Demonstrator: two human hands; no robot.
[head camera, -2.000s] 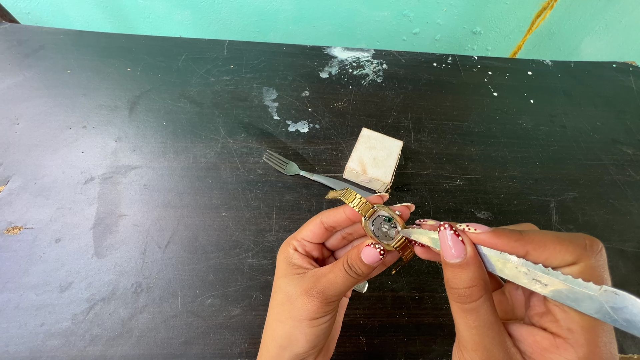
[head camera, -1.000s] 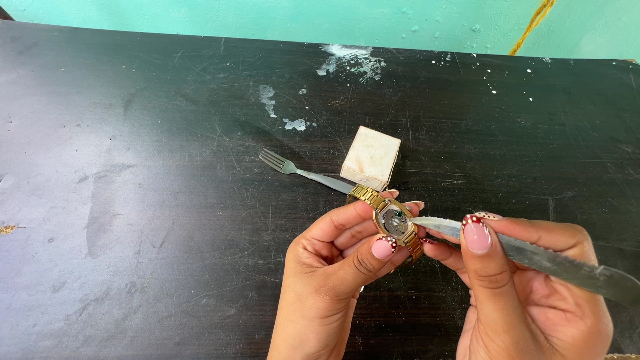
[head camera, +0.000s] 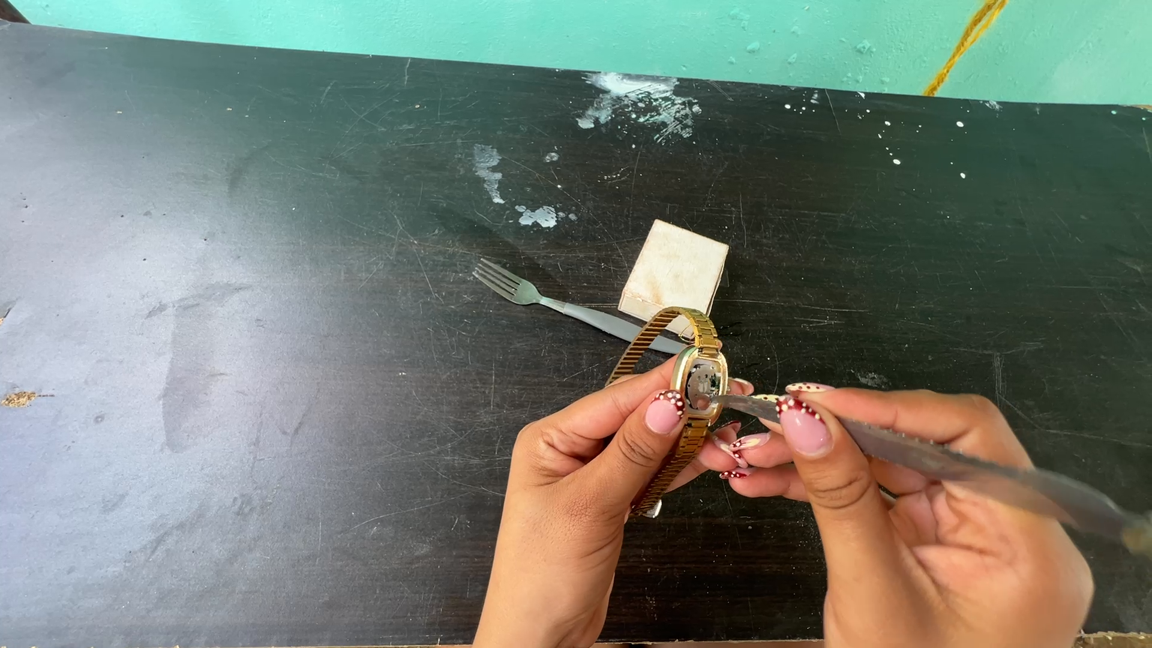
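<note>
My left hand (head camera: 585, 486) grips a gold-coloured wristwatch (head camera: 702, 382) between thumb and fingers, just below the middle of the view. The inner workings show in the watch case, and its metal band arches up behind it and hangs down below. My right hand (head camera: 918, 486) holds a serrated metal table knife (head camera: 954, 468) near its tip. The tip of the knife is at the right edge of the open case; whether it touches the parts inside is hard to tell. Some right fingers are beside the lower band.
Behind the watch, a metal fork (head camera: 585, 315) lies on the dark tabletop (head camera: 315, 405), its handle end partly hidden by the band. A small whitish box (head camera: 677, 270) sits next to the fork. White paint stains mark the far part of the table, and a turquoise wall (head camera: 540, 31) stands behind.
The watch has turned in my left hand, and more of its band now arches above the case. The knife remains in my right hand, its tip at the case.
</note>
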